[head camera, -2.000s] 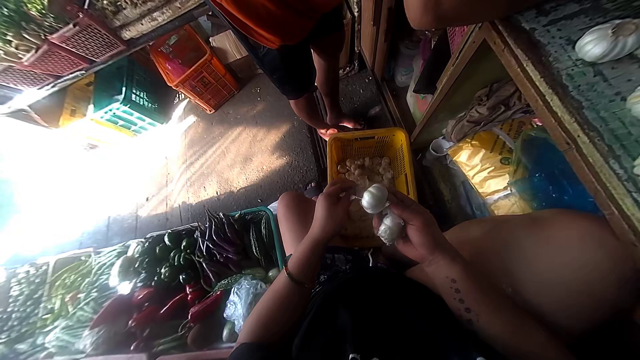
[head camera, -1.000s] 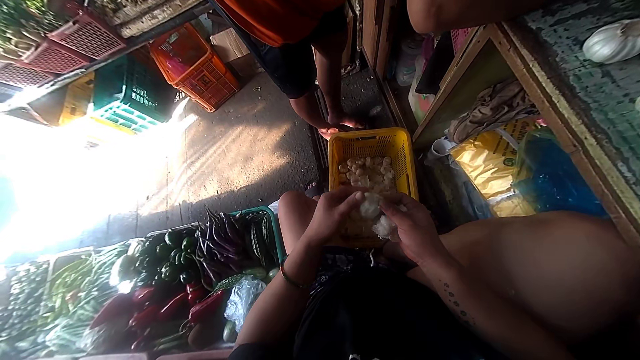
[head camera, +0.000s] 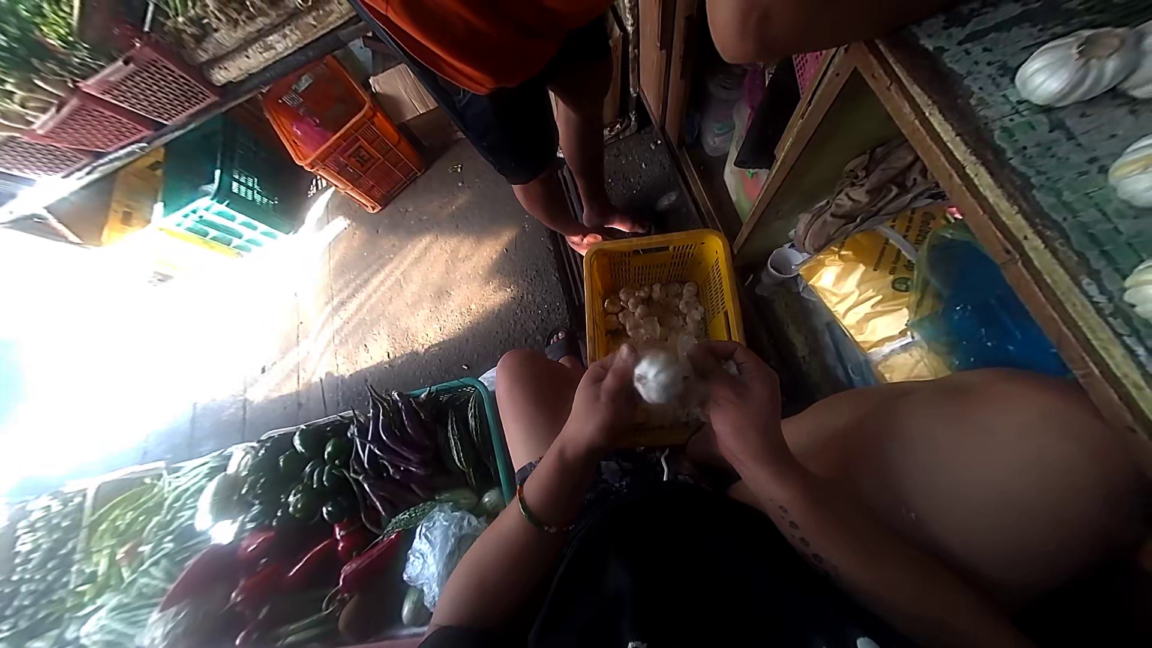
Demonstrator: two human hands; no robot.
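A white garlic bulb (head camera: 659, 376), blurred, is between my two hands over a yellow plastic basket (head camera: 725, 297). My left hand (head camera: 601, 396) grips the bulb's left side with thumb and fingers. Close at its right, my right hand (head camera: 742, 389) is closed on something pale, perhaps garlic or loose skin; the fingers and blur hide what exactly. Small garlic bulbs (head camera: 655, 306) and papery bits lie in the basket below. Larger garlic bulbs (head camera: 1075, 67) rest on the worn green tabletop at the upper right.
Beyond the basket stands a person in an orange shirt (head camera: 495, 40). Eggplants (head camera: 405, 441), peppers and other vegetables fill crates at the lower left. An orange crate (head camera: 346, 135) is on the floor. A wooden-edged table (head camera: 999, 234) borders the right, with plastic bags (head camera: 868, 288) beneath.
Two seconds ago one bulb stood between my hands and another hung below my right hand. My hands have since come closer together, with pale bits blurred between them.
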